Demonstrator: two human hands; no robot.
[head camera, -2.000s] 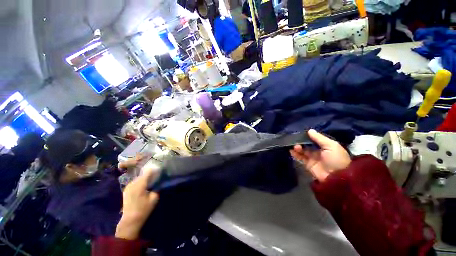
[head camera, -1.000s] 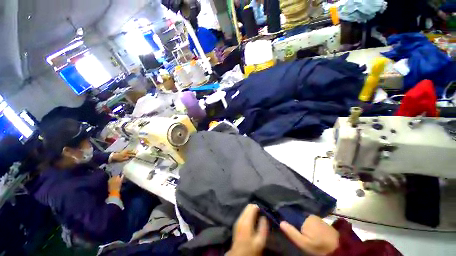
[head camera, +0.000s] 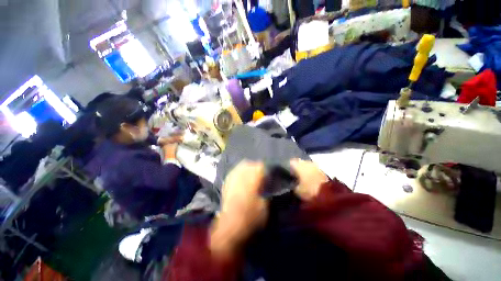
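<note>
My left hand (head camera: 243, 195) and my right hand (head camera: 309, 176) are close together in the lower middle of the view, both blurred. They hold dark cloth (head camera: 279, 180) bunched between them. The fingertips are hard to make out. A grey garment panel (head camera: 258, 147) lies beyond and under my hands on the white table. Navy or black cloth hangs below my hands toward my lap.
A white sewing machine (head camera: 439, 131) stands at the right, with a yellow-handled screwdriver (head camera: 420, 59) upright on it. A navy garment pile (head camera: 351, 93) lies behind. A seated person (head camera: 134, 164) works at a cream-yellow machine (head camera: 211, 118) at the left. A red cloth (head camera: 479, 88) is at far right.
My hands have come off the stretched cloth edge, drawn together and lifted, with the dark cloth gathered between them. The grey panel now lies on the table. The camera view has shifted.
</note>
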